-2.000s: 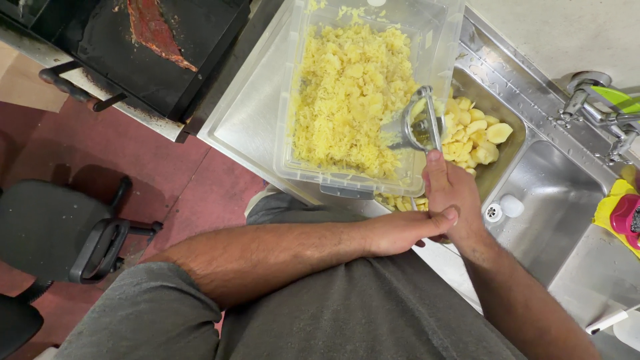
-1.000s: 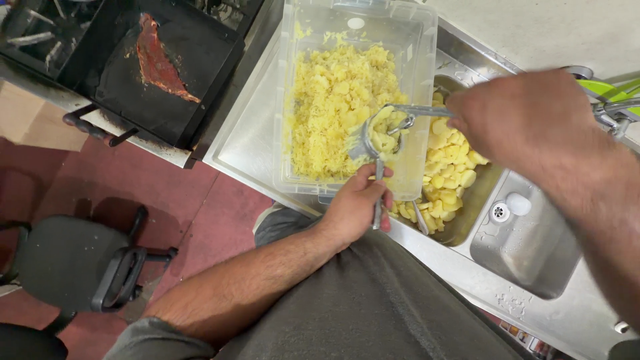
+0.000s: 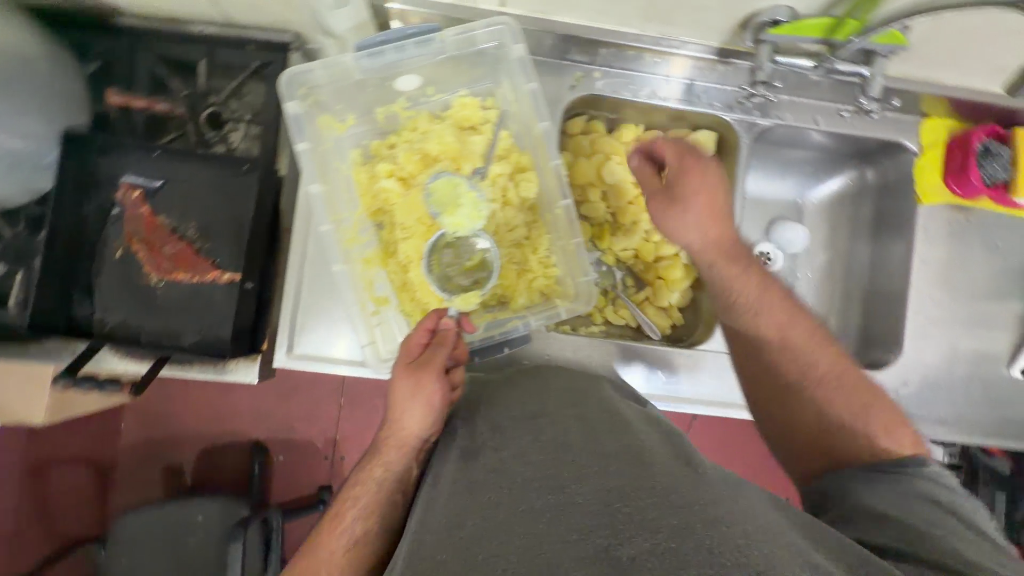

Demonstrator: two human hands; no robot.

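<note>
A metal potato ricer (image 3: 462, 264) lies unfolded over a clear plastic tub (image 3: 320, 192), its round basket towards me and its press plate further away. My left hand (image 3: 432, 360) grips the near handle at the tub's front edge. Riced potato (image 3: 400, 216) fills much of the tub, and mashed bits cling to the press plate. My right hand (image 3: 680, 188) is over the potato pieces (image 3: 604, 192) in the left sink basin, fingers curled; whether they hold a piece cannot be seen. A metal spoon (image 3: 638, 310) rests among the pieces near the basin's front.
To the right is a second steel basin (image 3: 832, 240) with a drain and a white round plug. A faucet (image 3: 768, 48) stands behind. A pink holder with a scouring pad (image 3: 980, 164) sits on a yellow cloth. At left, meat (image 3: 164, 236) lies on a black griddle; an office chair (image 3: 184, 536) stands below.
The ricer, with both handles gripped two seconds ago, now lies opened out. My right hand has let go of its handle and moved over the potato pieces. The view has turned.
</note>
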